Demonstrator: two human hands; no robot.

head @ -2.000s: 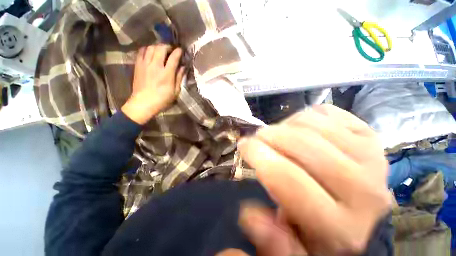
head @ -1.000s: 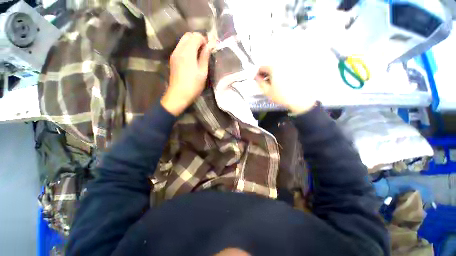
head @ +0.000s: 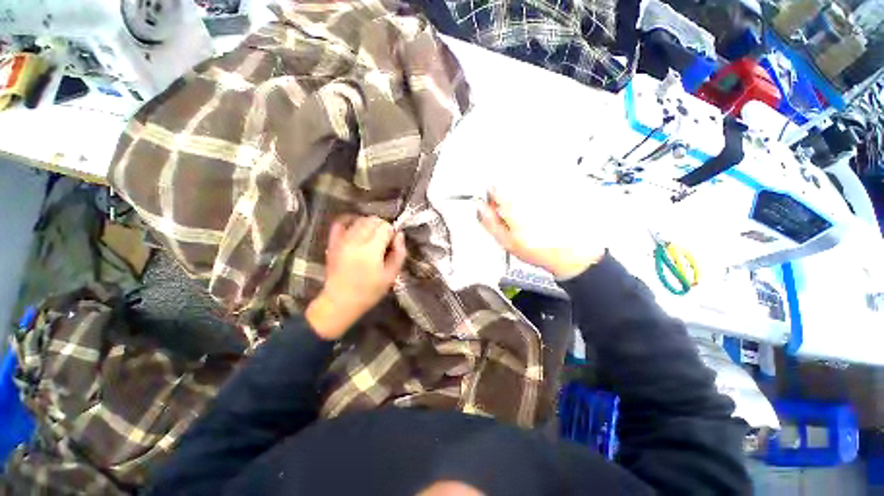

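The brown plaid garment (head: 208, 155) lies bunched on the white table and hangs over its front edge onto my lap. My left hand (head: 361, 266) pinches the garment near a seam edge, fingertips closed on the cloth. My right hand (head: 528, 232) is right of it, over a pale, overexposed area that looks like white lining or table. Its thumb and fingers are slightly apart; whether it holds a thin edge or thread cannot be told. The scissors (head: 676, 268), with green and yellow handles, lie on the table right of my right hand.
The white sewing machine (head: 717, 179) with blue trim and a dark panel stands at right. Another white machine (head: 121, 44) is at upper left. Dark checked cloth (head: 543, 29) lies at the back. More plaid cloth (head: 107, 387) hangs at lower left. Blue baskets (head: 814, 433) are at lower right.
The view has tilted up and shows more of the table and machine. My right hand came from close to the camera to beside the garment. My left hand moved to the seam edge and pinches it.
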